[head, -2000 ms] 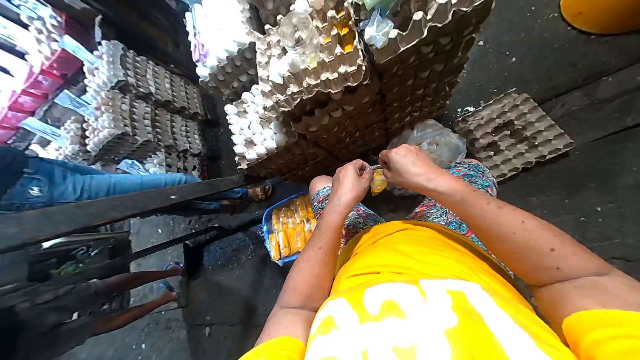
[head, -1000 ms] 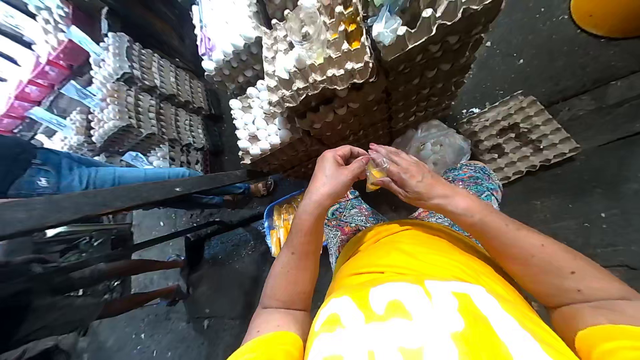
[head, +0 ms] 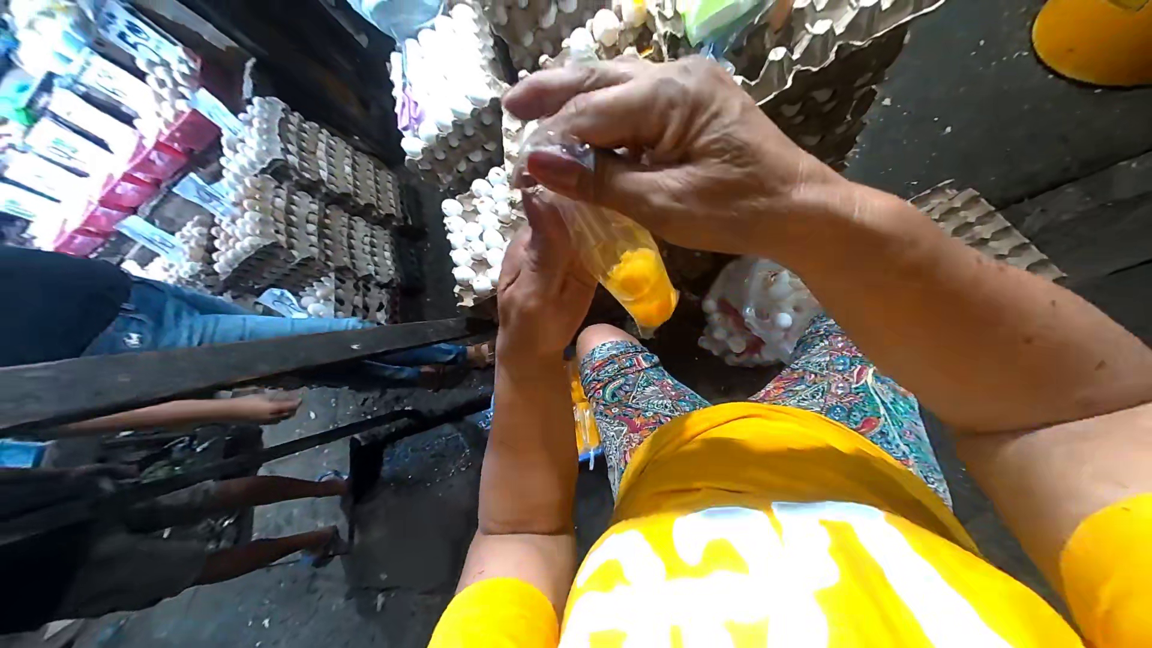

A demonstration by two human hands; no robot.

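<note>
A clear plastic bag point(head: 634, 283) with egg yolk in its lower end hangs tilted between my hands, above my lap. My right hand point(head: 670, 148) pinches the upper part of the bag between thumb and fingers. My left hand point(head: 544, 279) is raised beside it, its fingertips at the bag's gathered neck, partly hidden behind the plastic and my right hand. Beyond my hands lie white eggs point(head: 479, 229) on a stack of cardboard trays. A larger clear bag point(head: 760, 310), holding what look like eggshells, is just past my knees.
Stacked egg trays point(head: 315, 171) stand at the left. A dark rail point(head: 225, 355) runs in from the left, with people beyond it. By my left knee, yellow-filled bags point(head: 583, 414) sit in a blue container. An empty egg tray point(head: 985, 229) and a yellow object point(head: 1093, 40) are at the right.
Both hands have risen from near my lap with the yolk bag and now look much nearer the camera. My right hand has come over the top of the bag.
</note>
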